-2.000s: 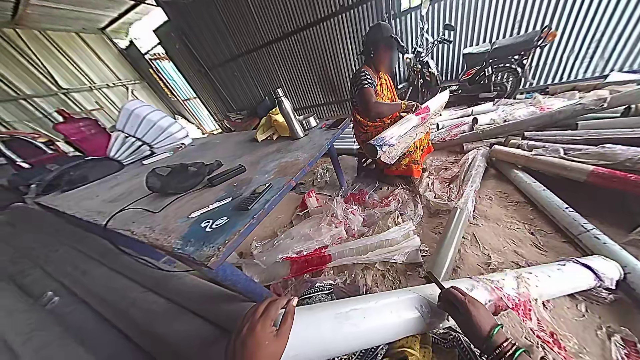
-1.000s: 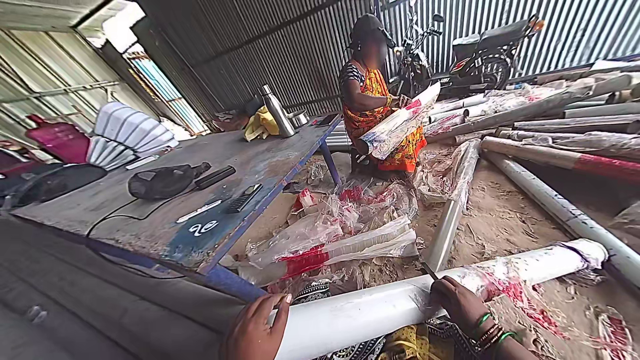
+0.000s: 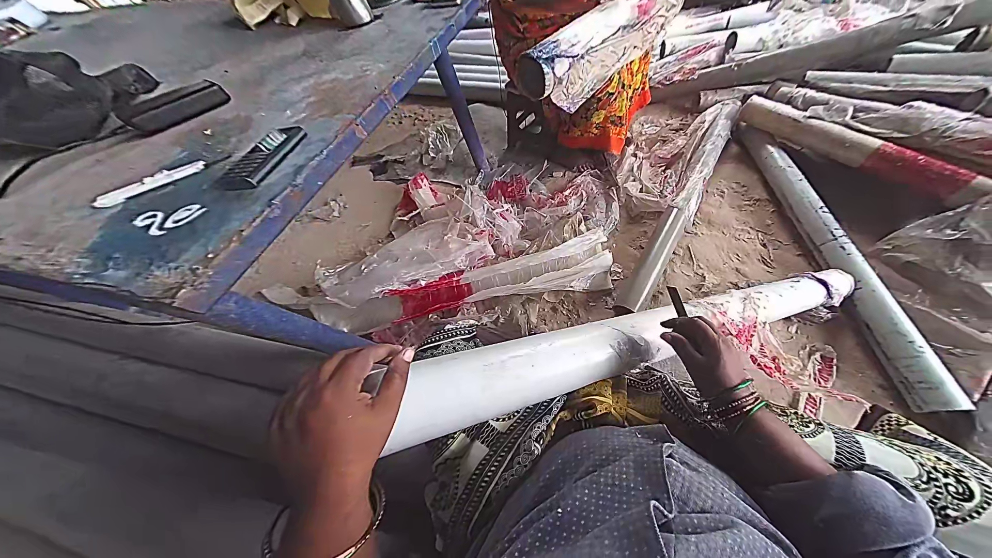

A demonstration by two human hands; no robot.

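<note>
A long white plastic pipe [image 3: 511,364] lies across my lap, its far end at the right wrapped in clear film. My left hand [image 3: 341,411] grips the pipe's near end, thumb on top and fingers around the rim. My right hand [image 3: 701,353] rests against the pipe farther along and holds a thin dark blade-like tool [image 3: 676,301], pointing up. Beside that hand, torn clear plastic film with red print [image 3: 748,333] hangs from the pipe. The pipe's surface between my hands is bare, with a grey smudge near my right hand.
At the left stands a blue-edged metal table [image 3: 310,182] with a black remote control [image 3: 263,157] and a white-handled tool [image 3: 147,184]. Crumpled plastic wrap [image 3: 465,248] lies on the sandy ground. A co-worker in orange patterned cloth [image 3: 597,116] sits ahead by a wrapped pipe. More pipes [image 3: 852,271] lie right.
The view has tilted down strongly, now showing my lap. Both hands remain on the pipe, and the dark tool is still in my right hand.
</note>
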